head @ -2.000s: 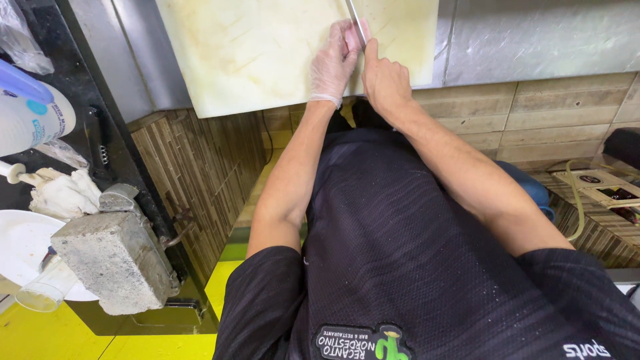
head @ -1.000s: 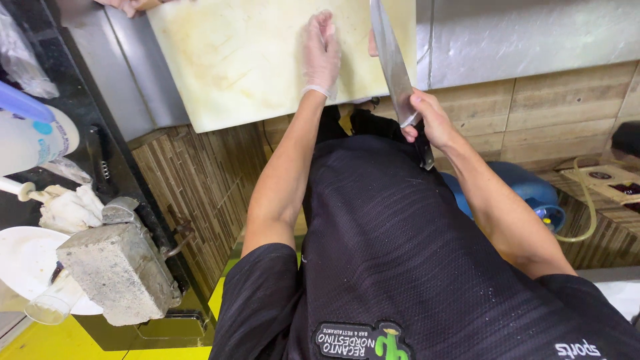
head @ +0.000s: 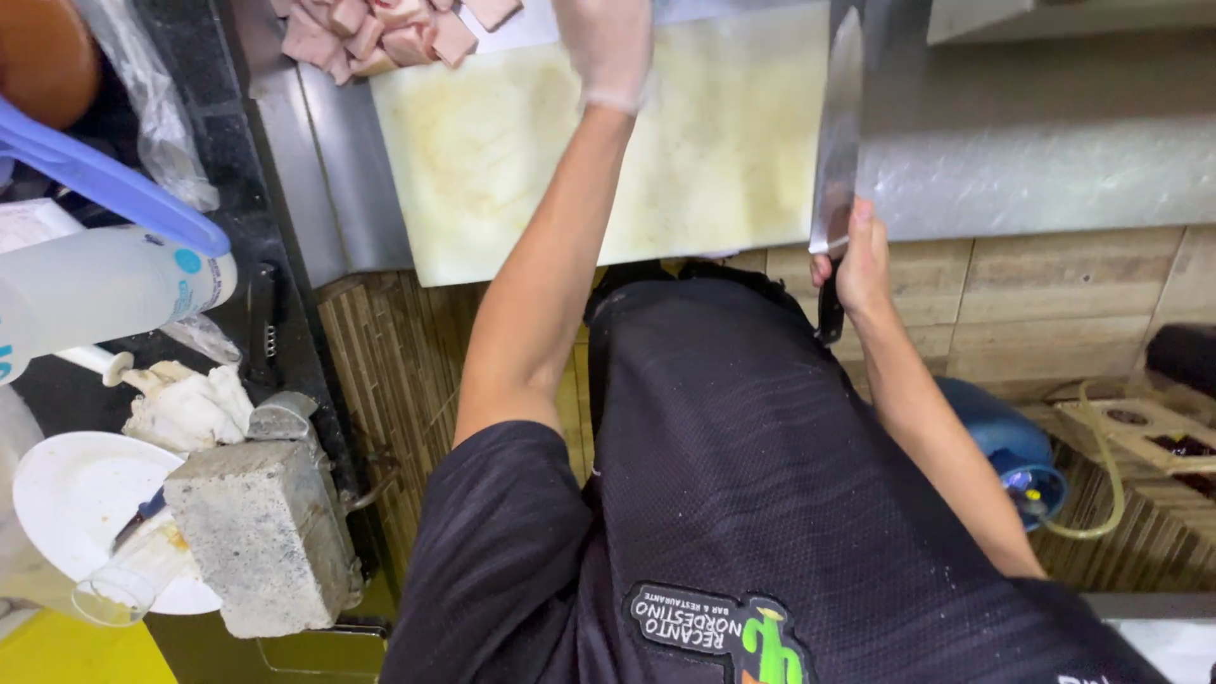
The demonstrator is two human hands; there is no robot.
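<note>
My left hand [head: 608,52], in a clear plastic glove, reaches over the far part of the white cutting board [head: 722,142]; its fingers are cut off by the top edge of the view. Left of it, pieces of raw meat [head: 408,33] are heaped at the board's far left corner. My bare right hand [head: 863,261] grips the black handle of a large kitchen knife [head: 838,133]. The blade points away from me along the board's right edge.
A steel counter [head: 1026,142] extends right of the board. On the black counter at left are a plastic bottle [head: 114,294], a white plate [head: 85,484], a glass [head: 123,584], a crumpled cloth [head: 195,404] and a concrete block [head: 256,532]. A blue gas cylinder [head: 988,427] stands low at right.
My left hand has moved away from me, toward the board's far side. The knife in my right hand has moved from over the board to its right edge. The meat pieces have come into view.
</note>
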